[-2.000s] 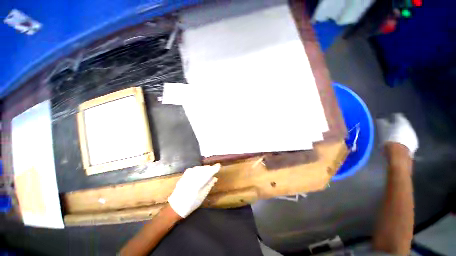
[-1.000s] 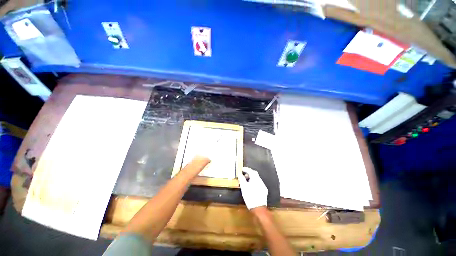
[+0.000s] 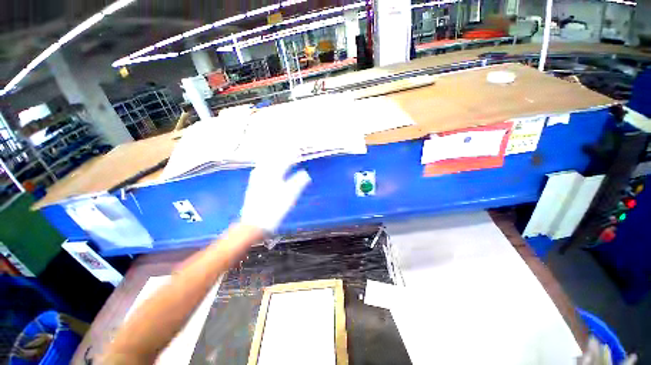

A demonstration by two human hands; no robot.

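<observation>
The yellow-tan cutting die (image 3: 340, 321) lies on the black pad, with a white sheet (image 3: 300, 328) showing inside its frame. The frame's near side is cut off by the bottom edge. My left hand (image 3: 275, 191), in a white glove, is raised in front of the blue beam, beyond the die. Its fingers overlap the white sheet stack (image 3: 307, 125) on the beam, so contact and grip cannot be told. A blurred, pale, finger-like shape at the bottom right edge looks like my right glove (image 3: 602, 353), mostly cut off.
Large white sheets (image 3: 475, 285) lie right of the pad, with a small white piece (image 3: 382, 294) at their left edge. Another white sheet (image 3: 203, 314) lies left, partly behind my arm. The beam carries a green control (image 3: 365, 185). Blue bins stand left (image 3: 50, 338) and right (image 3: 603, 331).
The view has tilted up. My left hand has moved from over the die up to the beam. My right hand has left the die's right corner. The die still lies on the pad.
</observation>
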